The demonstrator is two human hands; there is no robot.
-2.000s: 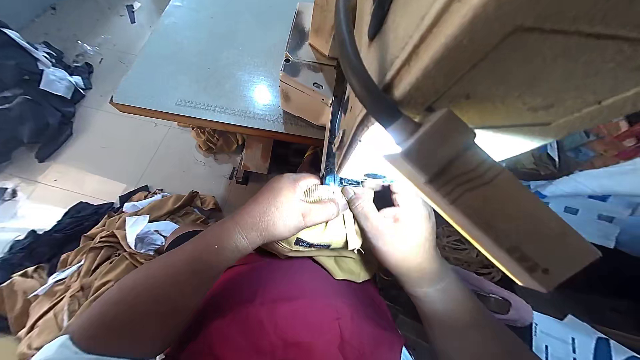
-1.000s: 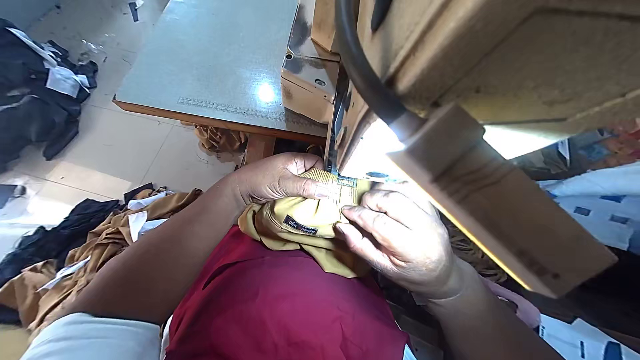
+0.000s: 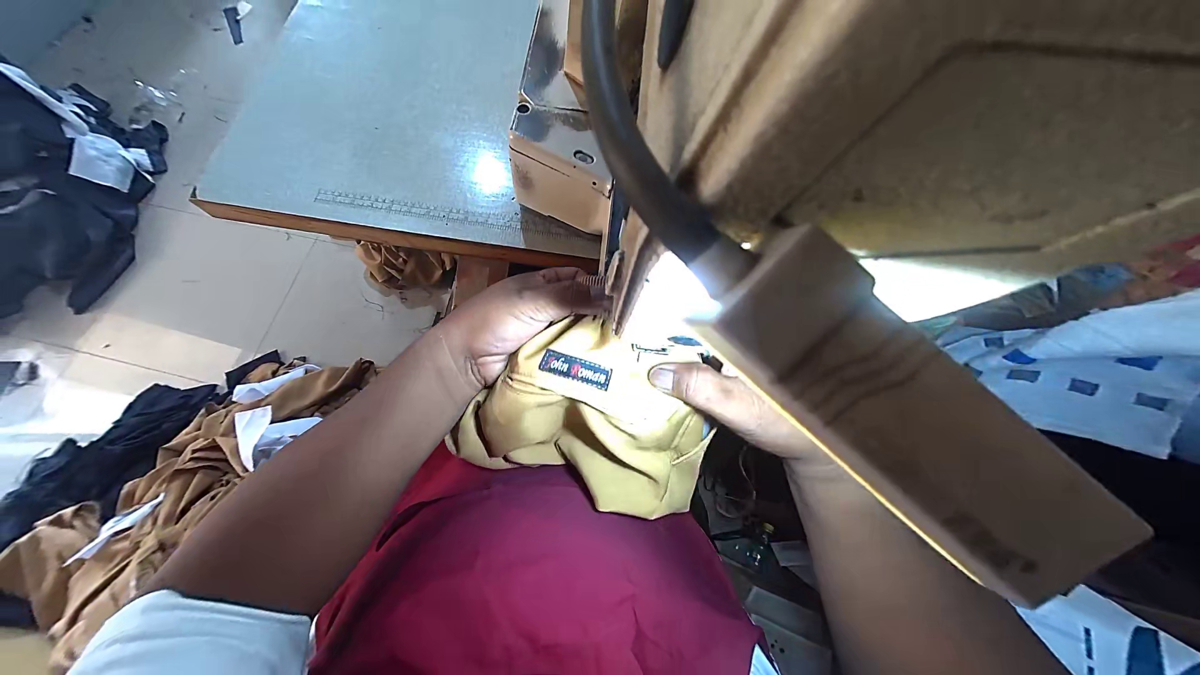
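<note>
A yellow fabric garment (image 3: pixel 619 436) hangs between my two hands, below the head of a sewing machine (image 3: pixel 750 122). On it shows a small dark woven label (image 3: pixel 576 370) with writing. My left hand (image 3: pixel 511 323) grips the garment's upper left edge, close to the machine's needle area. At the right, my right hand (image 3: pixel 727 403) pinches the cloth with the thumb on top; its fingers are hidden beneath the fabric and behind the lamp. A bright work lamp (image 3: pixel 919 412) lights the cloth and blocks part of the view. The needle itself cannot be made out.
The machine's grey table (image 3: pixel 394 112) with a printed ruler scale lies ahead on the left. Brown and black garments (image 3: pixel 216 459) are heaped at the left, with a dark pile (image 3: pixel 66 206) on the floor farther off. Blue-patterned white cloth (image 3: pixel 1097 366) lies at the right.
The garment is turned and spread more, so its label shows larger and plainer. My right hand has moved from the middle of the cloth to its right side.
</note>
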